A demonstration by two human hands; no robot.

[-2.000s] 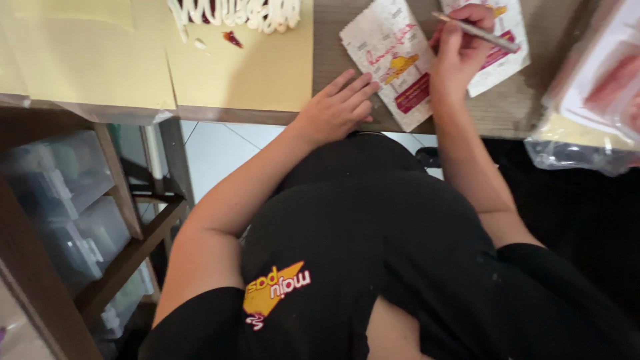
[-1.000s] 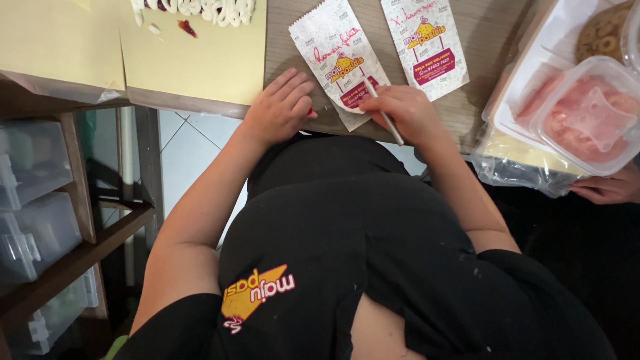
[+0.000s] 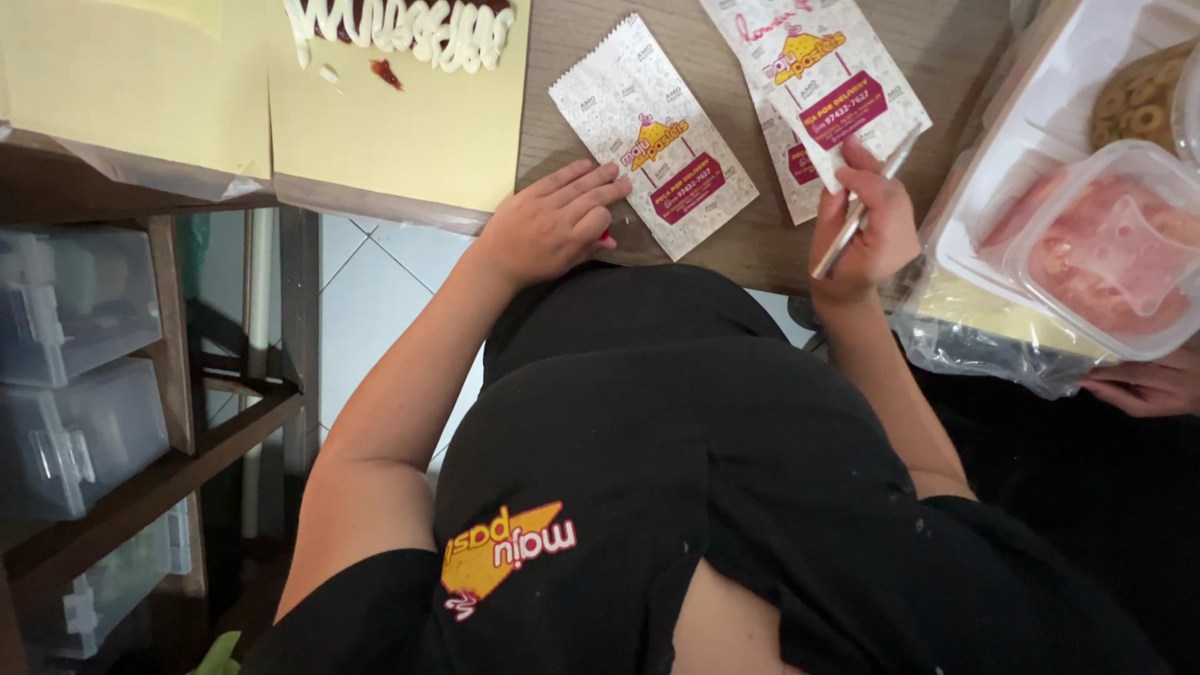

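My left hand (image 3: 562, 220) rests at the table's front edge, its fingertips touching the left side of a printed paper bag (image 3: 689, 195). Something red shows by its thumb; whether the hand grips it, I cannot tell. On the right, my right hand (image 3: 867, 225) holds a slim silvery pen (image 3: 848, 234) slantwise. Its fingers also pinch the lower corner of another printed paper bag (image 3: 834, 80), which bears red handwriting at the top. That bag overlaps a further paper bag (image 3: 776, 155) beneath it.
At the upper left, yellow sheets (image 3: 394, 141) carry food with white piped cream (image 3: 412, 33). On the right are a clear tub of pink food (image 3: 1106, 244), a white tray (image 3: 980, 206), plastic wrap and another person's hand (image 3: 1148, 384). Clear drawers (image 3: 80, 300) stand at the lower left.
A bag with red handwriting lay between my hands one second ago; a bag showing no handwriting lies there now. My right hand has moved right with the pen and now pinches a bag.
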